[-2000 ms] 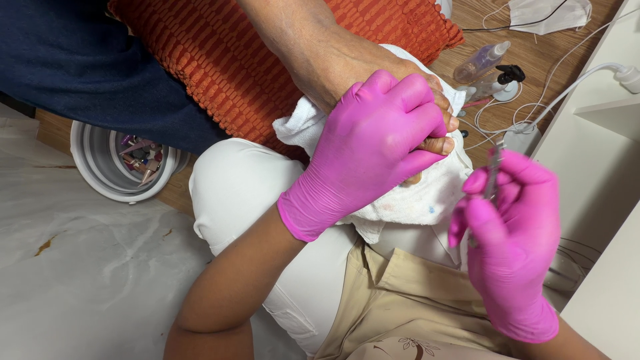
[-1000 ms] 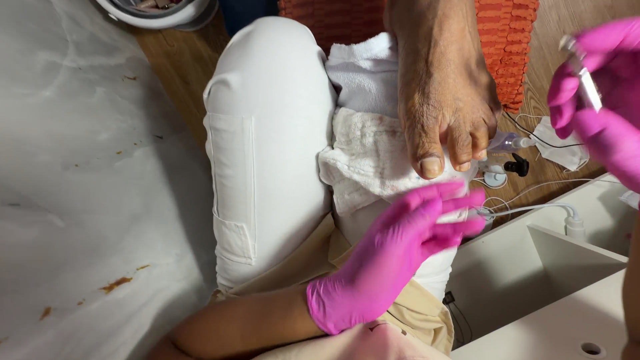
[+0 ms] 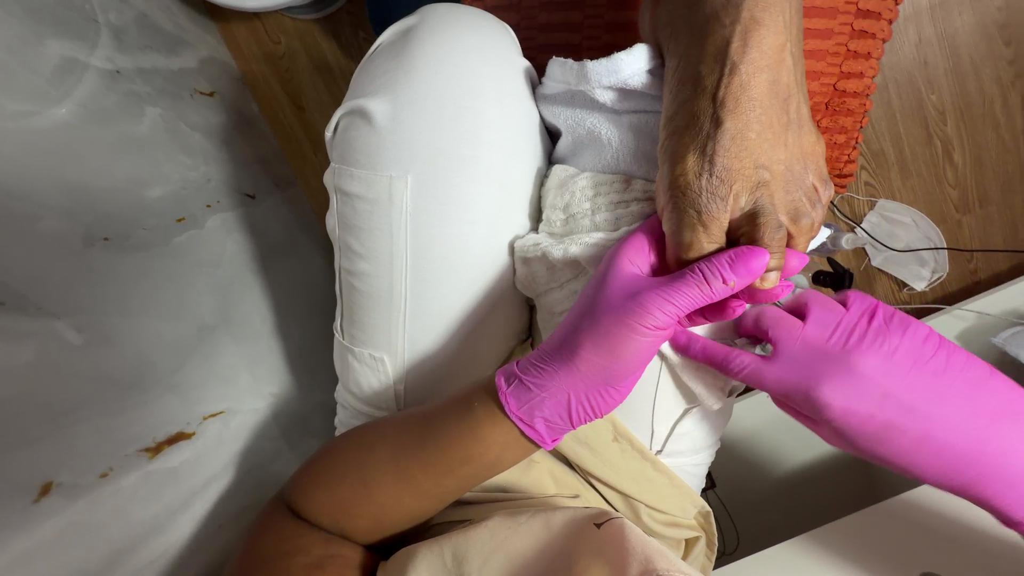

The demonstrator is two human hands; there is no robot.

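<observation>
Another person's bare foot [image 3: 736, 152] comes down from the top, its toes over white towels [image 3: 600, 192] on my lap. My left hand [image 3: 640, 320], in a pink glove, grips the toes, the thumb across them and fingers beneath. Close at its right, my right hand [image 3: 824, 368], also gloved in pink, has its fingers bent downward near the toe ends. A small bit of something shiny shows by its fingers, but the back of the hand hides whether it holds the slim metal tool seen earlier.
An orange textured cushion [image 3: 840, 88] lies under the foot. A white face mask [image 3: 908, 244], a clear bottle [image 3: 836, 240] with a black-topped item beside it, and cables are at the right. White shelving [image 3: 800, 448] stands at the lower right, and a grey marbled surface [image 3: 144, 240] spans the left.
A second ago my left hand was below the toes with fingers spread; now it grips them. My right hand has come down from the upper right, where it held a metal tool, to beside the toes.
</observation>
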